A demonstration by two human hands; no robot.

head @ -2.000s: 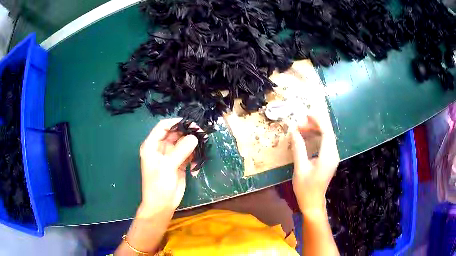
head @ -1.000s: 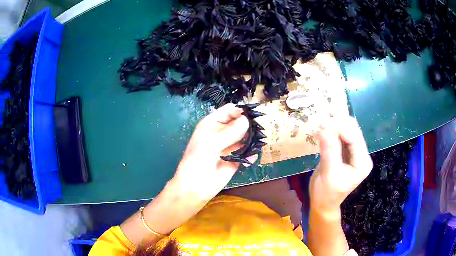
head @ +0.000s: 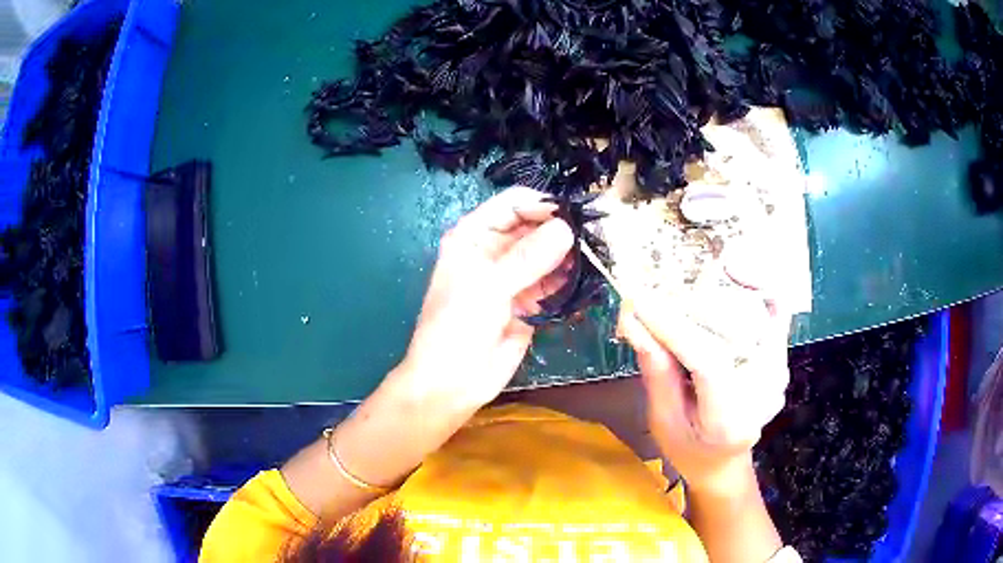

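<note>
My left hand [head: 489, 291] pinches a black pleated petal piece [head: 572, 288] between thumb and fingers, left of the cardboard; the piece curves down past the fingertips with pointed edges. My right hand [head: 709, 363] holds a thin pale stick [head: 597, 262] whose tip points at the piece near my left thumb. Whether the tip touches it is hard to tell. The tan, stained cardboard [head: 786, 209] lies behind my right hand, with a whitish-grey oval [head: 709, 207] on it.
A large black heap of petal pieces [head: 528, 77] covers the far side of the green table [head: 286, 253]. A blue bin [head: 121, 220] stands at the left beside a dark flat case [head: 182, 262]. Another blue bin [head: 933, 407] with black pieces is below the edge at right.
My left hand has brought the piece rightwards from the heap's near edge. My right hand has moved left from over the cardboard, and its stick now shows at the piece.
</note>
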